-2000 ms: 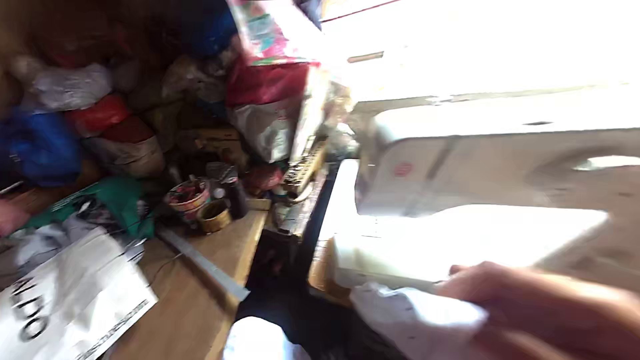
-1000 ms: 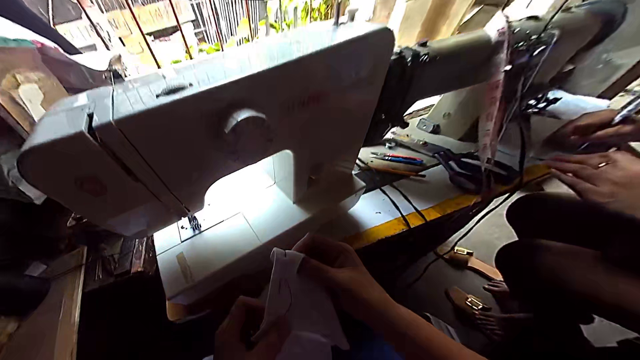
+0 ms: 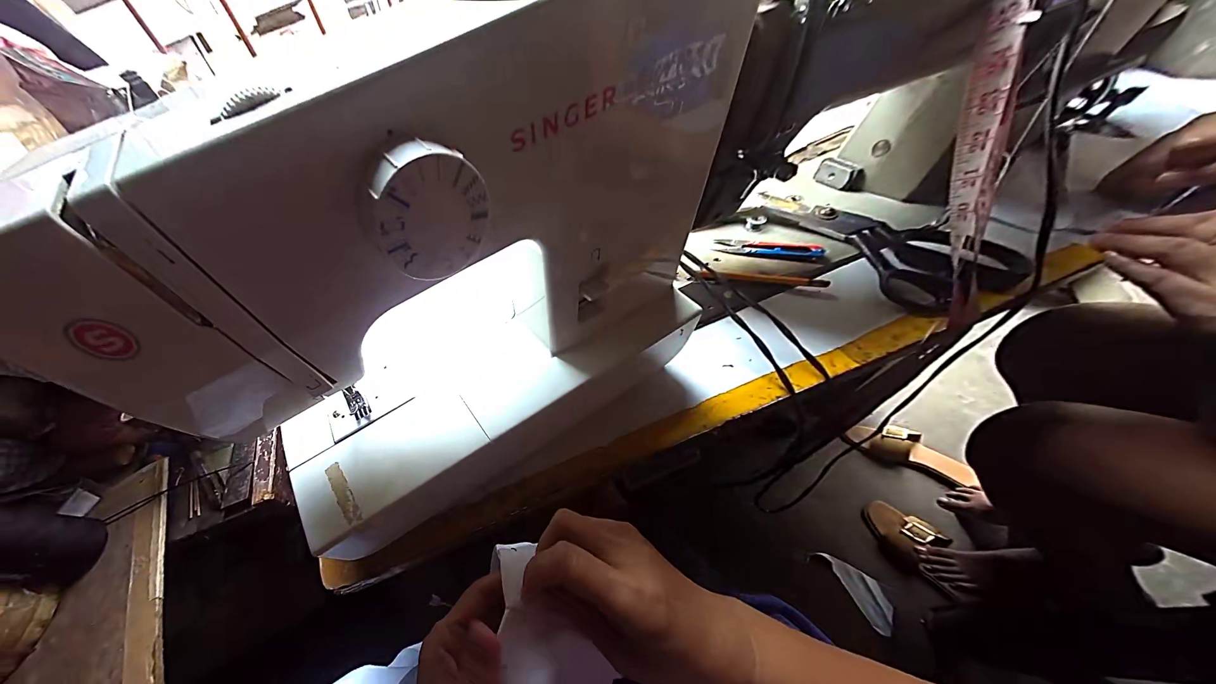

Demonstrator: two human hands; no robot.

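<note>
A piece of white fabric [image 3: 541,641] is held between my two hands, low in the middle of the view and in front of the table edge. My right hand [image 3: 632,594] grips it from the right with bent fingers. My left hand [image 3: 465,632] pinches it from the left, partly cut off by the frame's bottom. Above and beyond my hands stands a white Singer sewing machine [image 3: 589,180], its lamp lighting the bed. Its presser foot [image 3: 356,404] is over the needle plate, with no fabric under it.
Right of the machine lie black-handled scissors [image 3: 917,266], thread snips [image 3: 769,249] and a pencil [image 3: 760,278]. A measuring tape [image 3: 983,142] and black cables [image 3: 950,351] hang over the yellow table edge [image 3: 731,408]. Another person's hands [image 3: 1164,252] and legs are at the right.
The view has swung from the shelf side to the machine. Two seconds ago one hand with white fabric showed by the machine bed; now both hands hold fabric below it.
</note>
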